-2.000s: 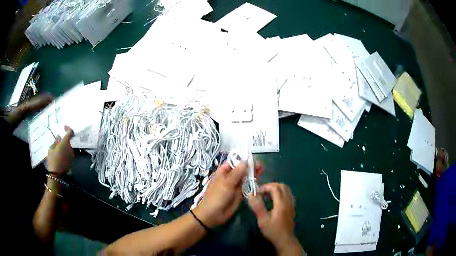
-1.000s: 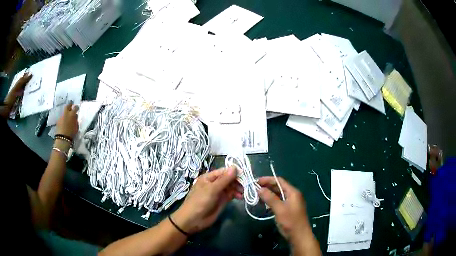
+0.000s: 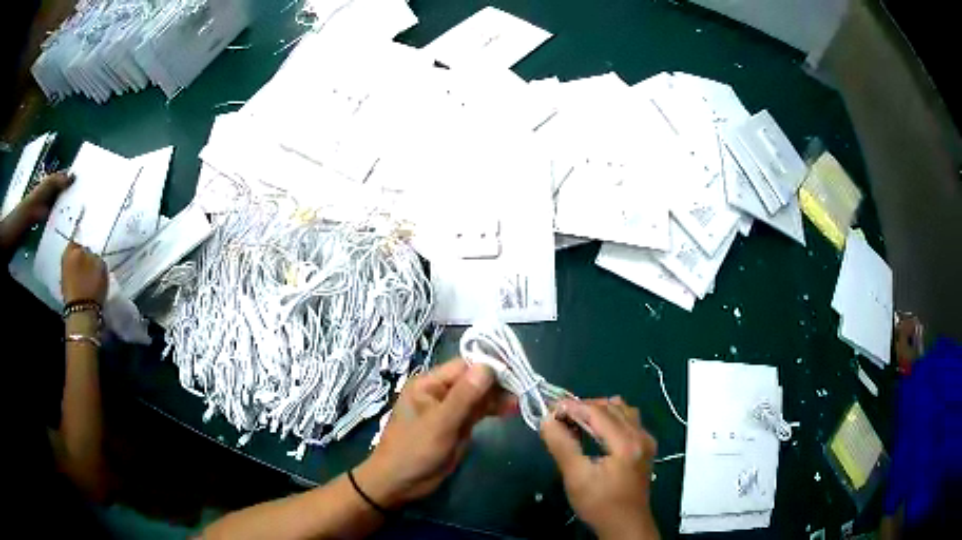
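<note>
A white coiled cable bundle (image 3: 508, 364) is between my hands, above the table near the front middle. My left hand (image 3: 438, 427) holds its left side between thumb and fingers. My right hand (image 3: 603, 454) pinches the cable at the lower right end of the bundle. A large cable pile (image 3: 306, 316) lies to the left of my hands. A white panel (image 3: 533, 301) with a small raised housing (image 3: 480, 238) lies just beyond the bundle.
Many white panels (image 3: 622, 174) overlap across the back. A panel stack (image 3: 730, 454) with a small cord on top lies at right. Yellow gridded blocks (image 3: 830, 196) lie at the right edge. Another person's hands (image 3: 82, 276) hold panels at left. A person's blue sleeve (image 3: 928, 432) shows at right.
The loose cable end that hung below and stood right of the bundle is now drawn in at my right fingers. The person at left has shifted hands and panels.
</note>
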